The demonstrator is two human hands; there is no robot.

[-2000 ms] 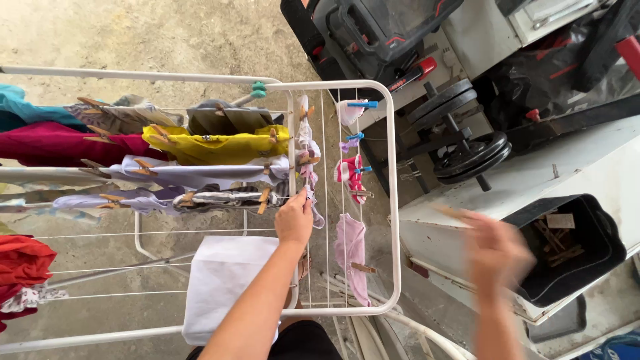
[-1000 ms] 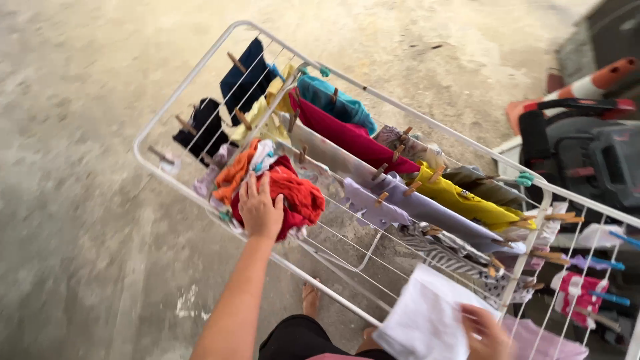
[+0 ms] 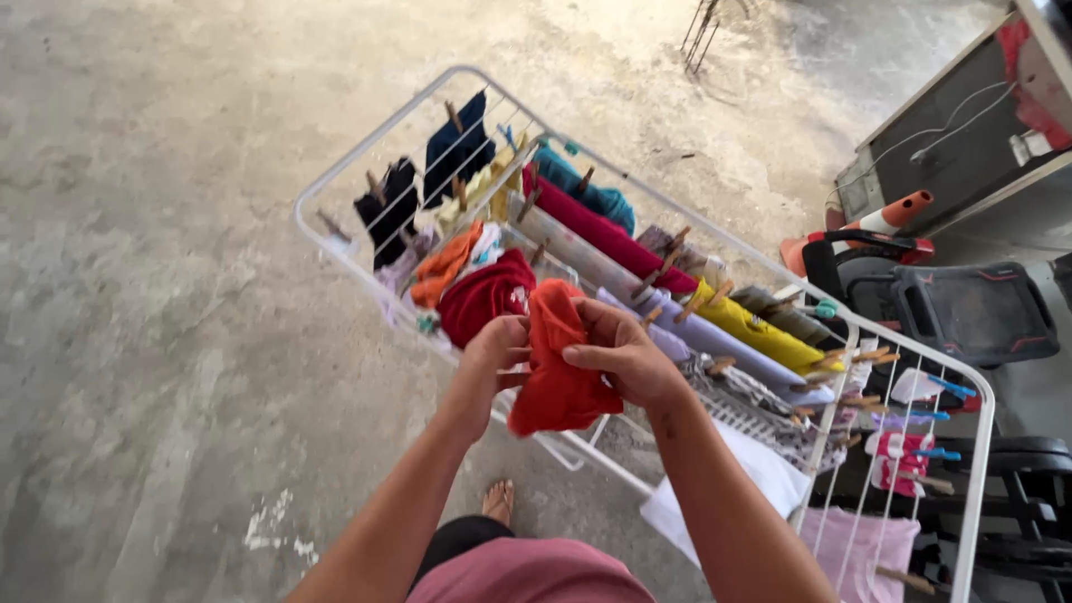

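Observation:
An orange-red cloth garment (image 3: 554,360), bunched up, is held between my two hands over the near edge of the white drying rack (image 3: 976,486). My right hand (image 3: 624,356) pinches it from the right, thumb on top. On its other side my left hand (image 3: 490,377) has its fingers at the cloth's edge, partly behind it. Just beyond lie a dark red garment (image 3: 486,297) and an orange cloth (image 3: 448,268) in a pile on the rack. A white cloth (image 3: 737,477) lies over the rack's near side, partly hidden by my right forearm.
Magenta (image 3: 603,226), yellow (image 3: 754,331) and lavender (image 3: 729,343) garments hang on the rack with wooden clothespins. A small pink-and-white garment (image 3: 900,461) hangs at the right end. Beyond the rack are a traffic cone (image 3: 892,216) and a black case (image 3: 976,310). Concrete floor surrounds it.
My left hand, on the red pile one second ago, now holds the orange-red garment nearer to me. My right hand has left the white cloth and grips the garment too.

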